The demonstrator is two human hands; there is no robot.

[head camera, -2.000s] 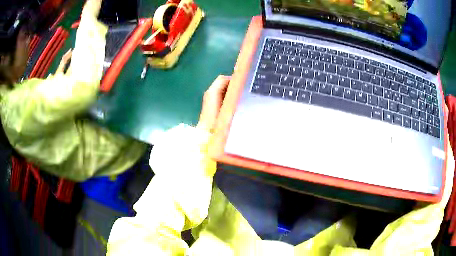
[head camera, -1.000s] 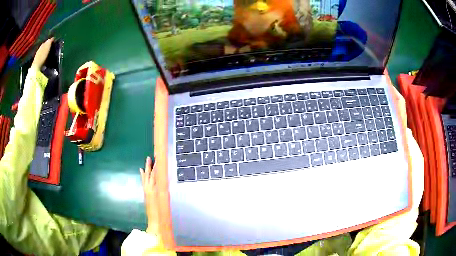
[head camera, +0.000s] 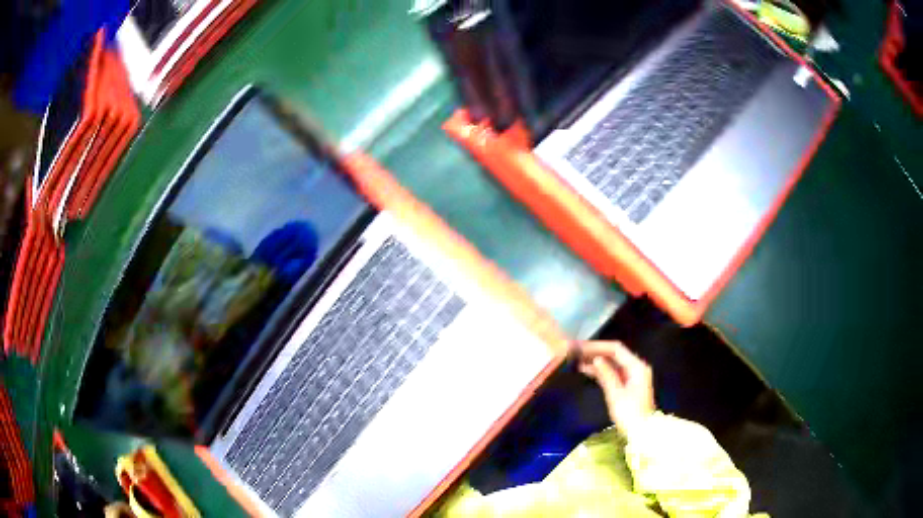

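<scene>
An open laptop (head camera: pixel 405 395) with black keys and a dark-framed lit display lies on an orange-red tray (head camera: pixel 476 268), tilted in the turned view. My right hand (head camera: pixel 619 379) comes from a yellow sleeve, its fingertips bent close together at the tray's near right corner. A small dark spot shows at the fingertips; whether they grip the tray or something small is unclear. My left hand is not in view.
A second open laptop (head camera: pixel 708 162) on orange-red trays stands at upper right, a small pale item by its edge. Red tray stacks (head camera: pixel 86 142) are at upper left. The tape dispenser (head camera: pixel 152 486) is at bottom left on the green bench (head camera: pixel 840 273).
The view has swung right and tilted, so the laptop appears lower left. The second laptop has come fully into view. My left hand has left the picture and my right hand now shows.
</scene>
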